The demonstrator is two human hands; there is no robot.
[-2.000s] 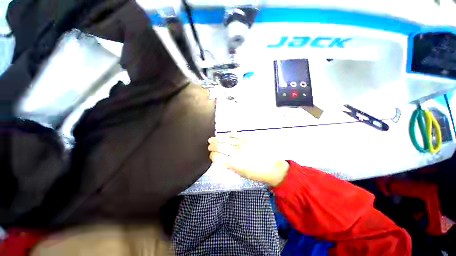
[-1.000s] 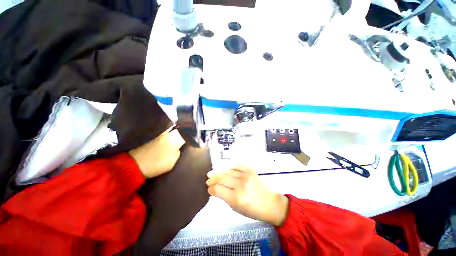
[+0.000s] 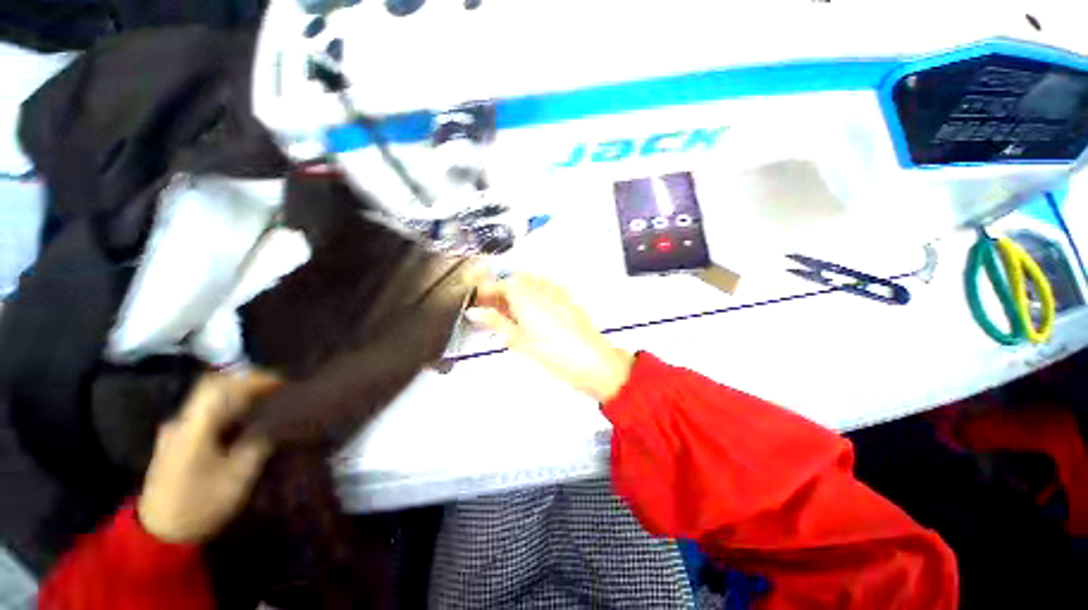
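Note:
A dark brown garment piece (image 3: 358, 316) spreads from the presser foot area (image 3: 471, 229) of the white machine towards the lower left. My left hand (image 3: 209, 447), blurred, grips its lower left part. My right hand (image 3: 543, 328) is at its right edge just in front of the presser foot, fingertips closed on the cloth edge. White lining cloth (image 3: 197, 262) lies left of it, beside the heaped dark jacket (image 3: 90, 155). The needle itself is too blurred to make out.
A smartphone (image 3: 662, 224) lies on the machine bed with a small tan tab (image 3: 718, 278) beside it. Black thread snips (image 3: 850, 280) lie right of it. Green and yellow scissor loops (image 3: 1011, 290) are at the far right. The control panel (image 3: 996, 110) is at upper right.
My left hand has moved from beside the needle to the lower left with the cloth. The brown piece is lifted and folded. My right hand is closer to the presser foot. The view has shifted.

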